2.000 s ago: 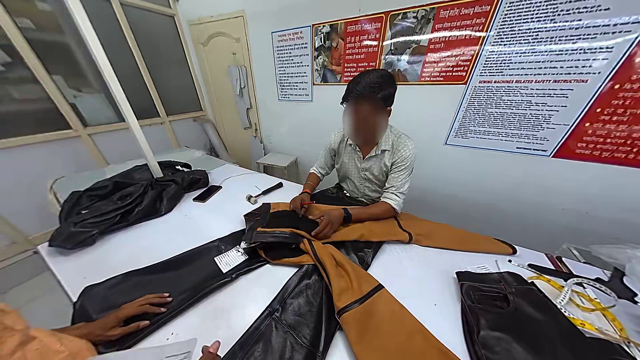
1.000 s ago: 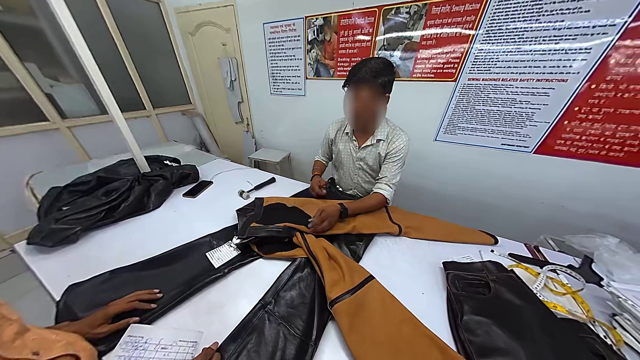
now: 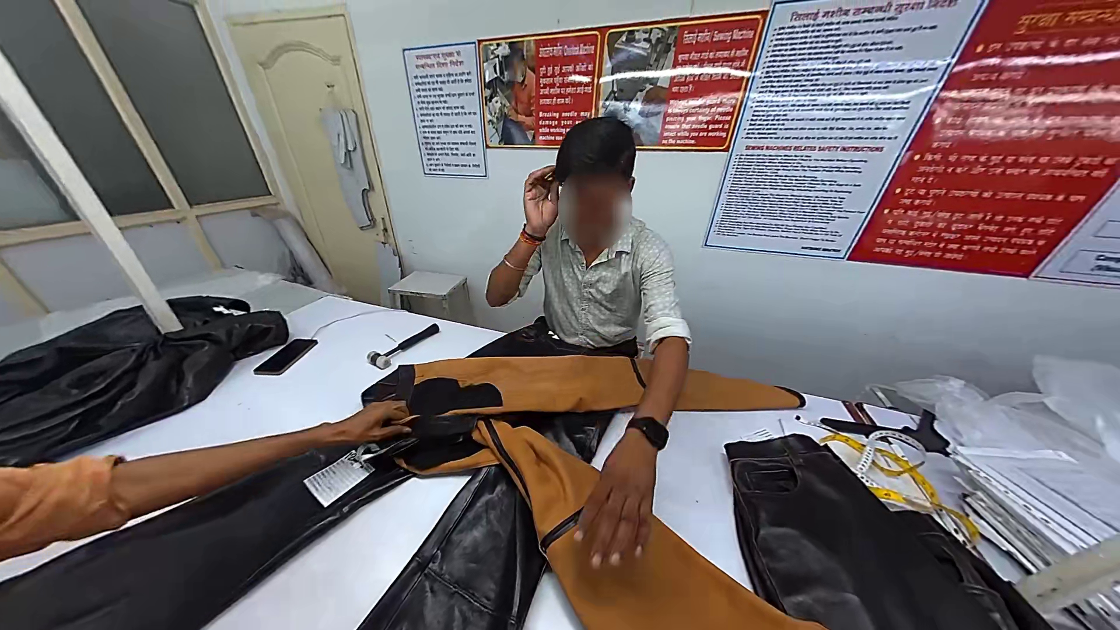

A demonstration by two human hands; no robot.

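Black leather trousers with a tan lining turned outward (image 3: 560, 381) lie spread over the table; a tan leg points right and another runs toward me. My left hand (image 3: 374, 422), reaching in from the left, has its bent fingers on their waist edge and seems to grip it. A printed paper tag (image 3: 339, 477) hangs just below that hand, over black leather legs (image 3: 219, 534). My right hand is out of view. Across the table, a seated person lays one spread hand (image 3: 617, 507) on the near tan leg and raises the other (image 3: 541, 203) beside their head.
A black-handled hammer (image 3: 404, 345) and a phone (image 3: 285, 357) lie beyond my hand. At the left is a heaped black leather garment (image 3: 140, 376), by a white post (image 3: 87, 175). Folded black trousers (image 3: 822, 534), measuring tapes (image 3: 910, 479) and stacked papers (image 3: 1041, 499) occupy the right side.
My left hand has moved from the black leather leg up to the waist edge. My right hand and the paper by it have left view. The person opposite has raised one hand to their head.
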